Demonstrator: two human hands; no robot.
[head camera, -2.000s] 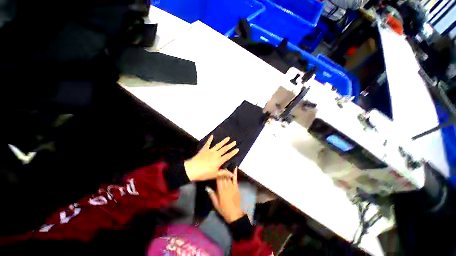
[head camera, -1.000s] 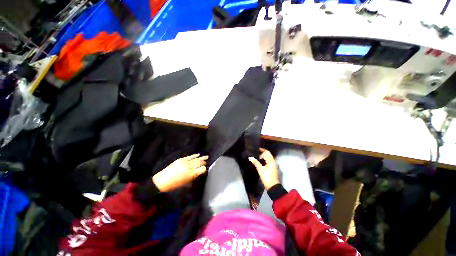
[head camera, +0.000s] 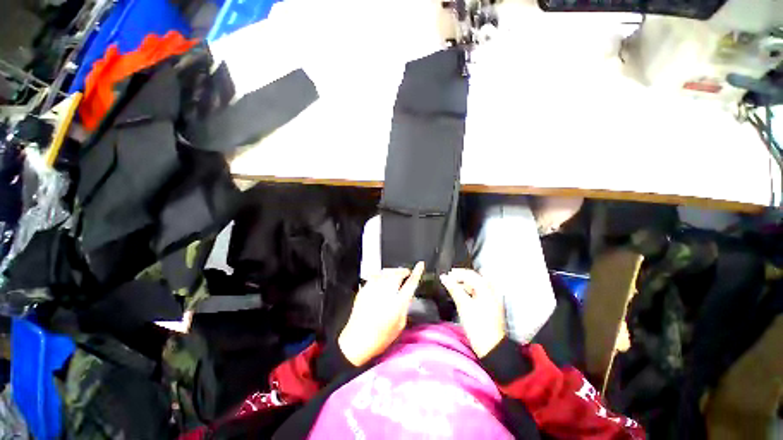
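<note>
A black fabric panel (head camera: 422, 137) lies lengthwise from the presser foot and needle (head camera: 464, 34) across the table's front edge and down over my lap. My left hand (head camera: 376, 314) holds the near end of the panel at its left corner, with thumb and fingers pinched. My right hand (head camera: 477, 309) pinches the near end at the right edge. The fingertips are partly blurred. The sewing machine (head camera: 670, 60) is partly cut off by the top edge of the picture.
A spare black strip (head camera: 270, 107) lies on the left of the white table (head camera: 601, 146). Black and camouflage pieces (head camera: 129, 180) are heaped at the left, with orange fabric (head camera: 129, 69) behind. A cardboard box (head camera: 611, 301) stands under the table at the right.
The view has tilted down. Both hands have come closer together at the panel's near end, and the panel now lies straighter and extended toward my lap. My left hand has taken hold of it.
</note>
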